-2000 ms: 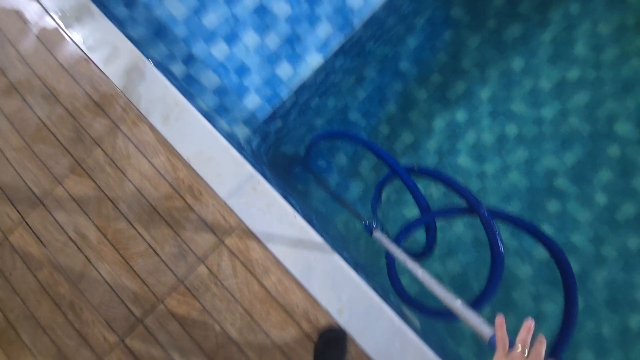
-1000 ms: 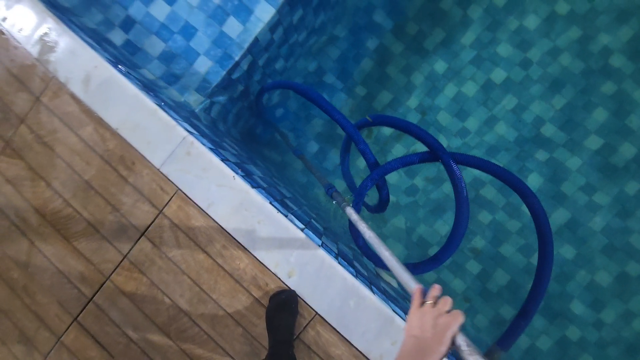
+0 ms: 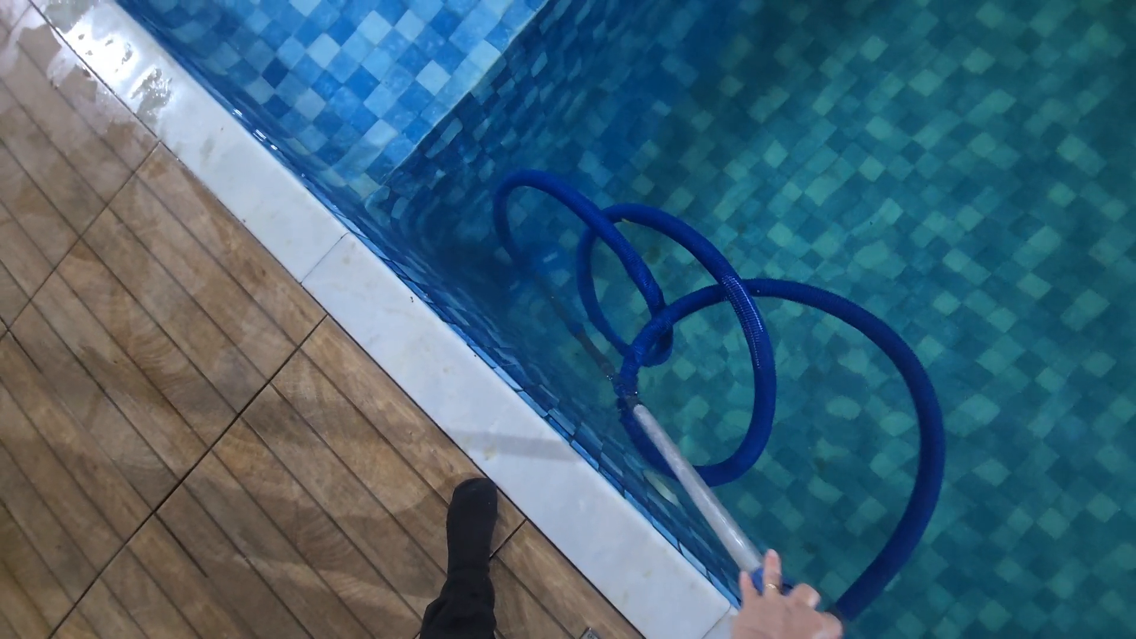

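Note:
At the bottom right, my left hand [image 3: 781,608], with a ring on one finger, is closed over a silvery metal pole [image 3: 697,484] near a blue fitting on it. Its wrist is cut off by the frame. The pole slants up and left into the pool water, where its far part looks dim. A blue flexible pool hose [image 3: 923,399] lies in overlapping loops in the water around the pole and passes close by my hand. The hose and pole seem to meet under water, but their far ends are too dark to tell. My right hand is not visible.
A pale stone coping [image 3: 417,368] runs diagonally between the pool and the wood-look tiled deck [image 3: 204,355]. Its upper left part is wet and shiny. My dark-covered foot [image 3: 472,519] stands beside the coping. A lighter blue mosaic ledge [image 3: 355,80] lies under water at the top.
My left hand, with fingers spread by the pole at first, is now closed over it. The hose loops have shifted slightly. The view has moved, and more of my foot and leg shows.

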